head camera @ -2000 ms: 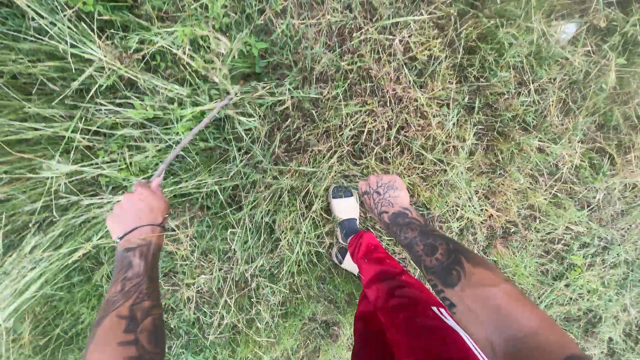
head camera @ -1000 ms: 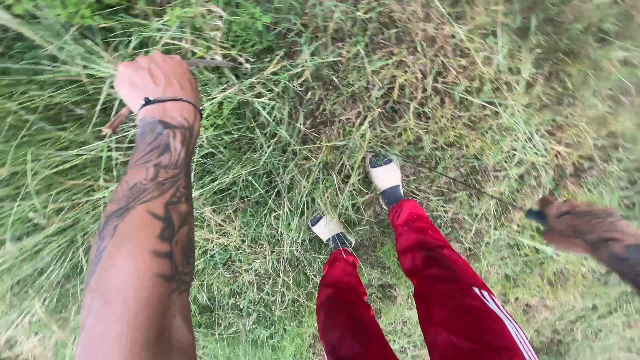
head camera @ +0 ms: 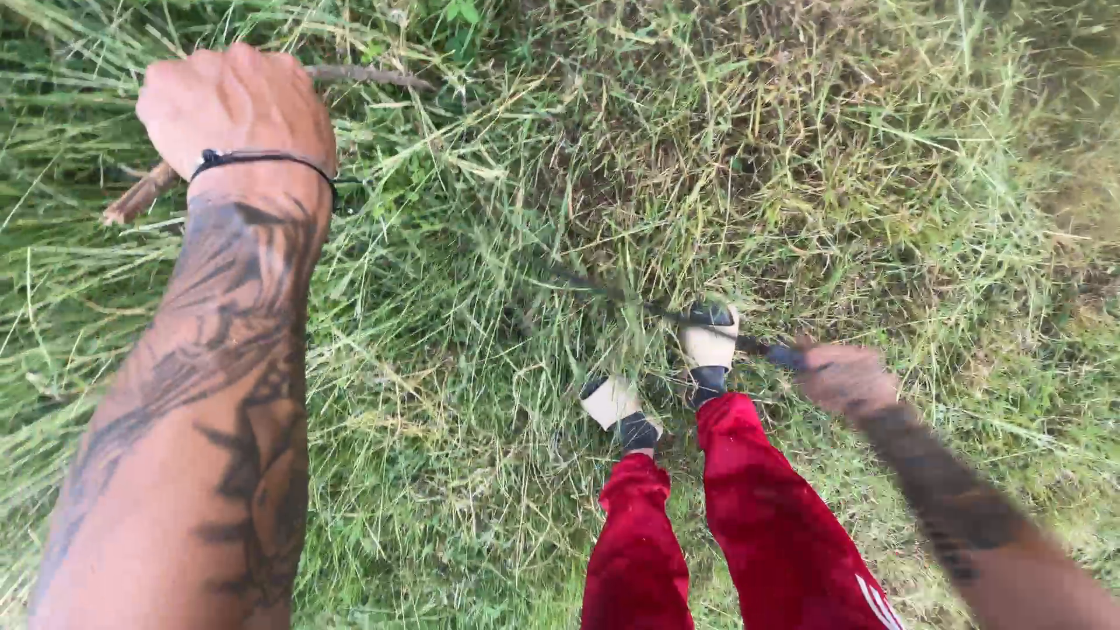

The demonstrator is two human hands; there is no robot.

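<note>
My left hand, with a dark cord at the wrist, is closed around a wooden stick at the upper left. The stick's broken end shows at the lower left of the fist, and its thin tip reaches right over the tall grass. My right hand, blurred, grips the dark handle of a long thin blade-like tool at the right. Its dark length runs up and left, passing over the front of one shoe into the grass. The far end is blurred and cannot be made out.
Two light slides with dark socks, the right one and the left one, stand on grass below red trousers. Long green grass leans in from the left. Shorter, partly dry cut-looking grass covers the ground at the upper right.
My right hand has swung left from the right edge, bringing the tool across in front of my feet. My left hand stays on the stick, which lay more upright two seconds ago.
</note>
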